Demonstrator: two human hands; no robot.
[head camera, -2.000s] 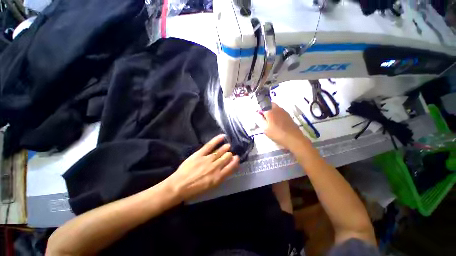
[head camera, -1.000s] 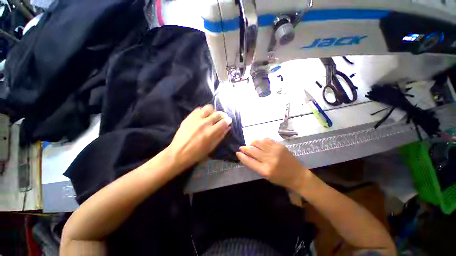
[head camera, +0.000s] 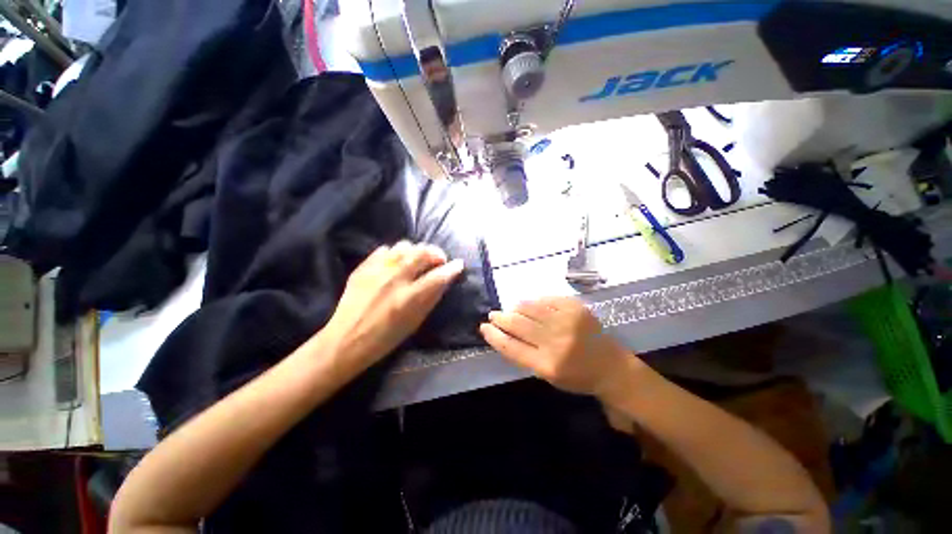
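Note:
A wide black garment piece (head camera: 303, 198) lies on the white machine table left of the needle, and part of it hangs over the front edge. My left hand (head camera: 391, 292) lies on the cloth with its fingers bent at a fold near the right border. My right hand (head camera: 553, 339) holds the border's front corner between its fingertips. The presser foot and needle (head camera: 465, 167) are under the bright lamp, just behind the cloth; glare hides whether they touch. The white sewing machine (head camera: 668, 52) with its blue stripe stands behind my hands.
A small metal attachment (head camera: 582, 256) lies right of the cloth. Yellow-green and blue snips (head camera: 656, 229), black scissors (head camera: 697, 172) and black strips (head camera: 856, 214) lie farther right. A black garment pile (head camera: 136, 136) is at left. A green basket (head camera: 903, 355) is at lower right.
My right hand has moved from beside the presser foot to the cloth's front corner. My left hand has moved back over the cloth and bent its fingers. The camera view has shifted.

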